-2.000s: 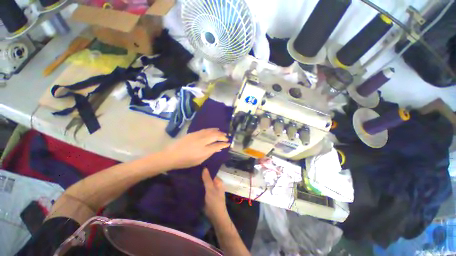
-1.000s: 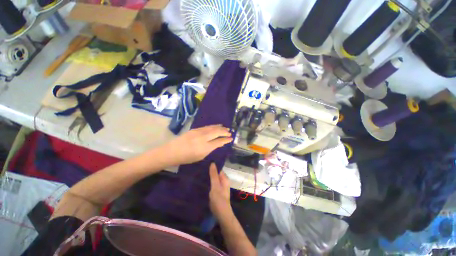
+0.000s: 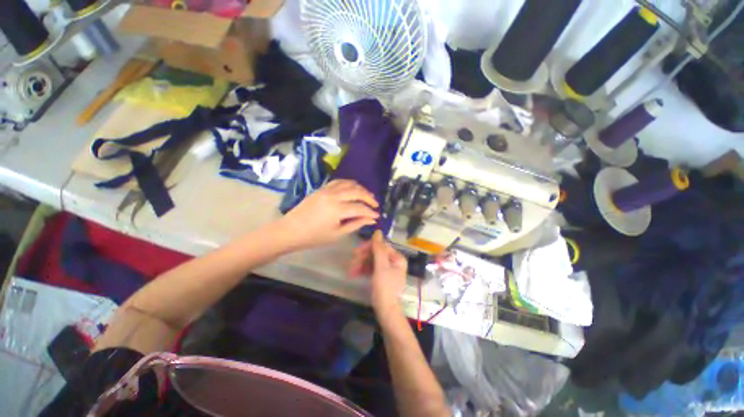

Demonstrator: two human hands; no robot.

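A dark purple fabric piece (image 3: pixel 365 155) lies along the left side of the cream-white overlock machine (image 3: pixel 481 183), with its far end bunched near the fan. My left hand (image 3: pixel 330 216) rests on its near end, fingertips beside the presser foot area (image 3: pixel 401 204). My right hand (image 3: pixel 382 265) is just in front of the needle area, thumb and finger together at the fabric's near edge. The fingertips of both hands almost meet. More dark purple cloth (image 3: pixel 285 318) lies below the table edge, in the lap area.
A white desk fan (image 3: pixel 349 50) stands behind the machine. Dark strips (image 3: pixel 147 175) and blue-white scraps (image 3: pixel 273 163) lie on the table (image 3: pixel 204 220) at left. Red threads and white scraps (image 3: pixel 465 281) are at the machine's front. Thread cones (image 3: pixel 534 37) stand at the back right.
The purple piece has moved away from me past the needle area, and its far end has folded. My right hand has moved up to the fabric's near edge, close to my left hand.
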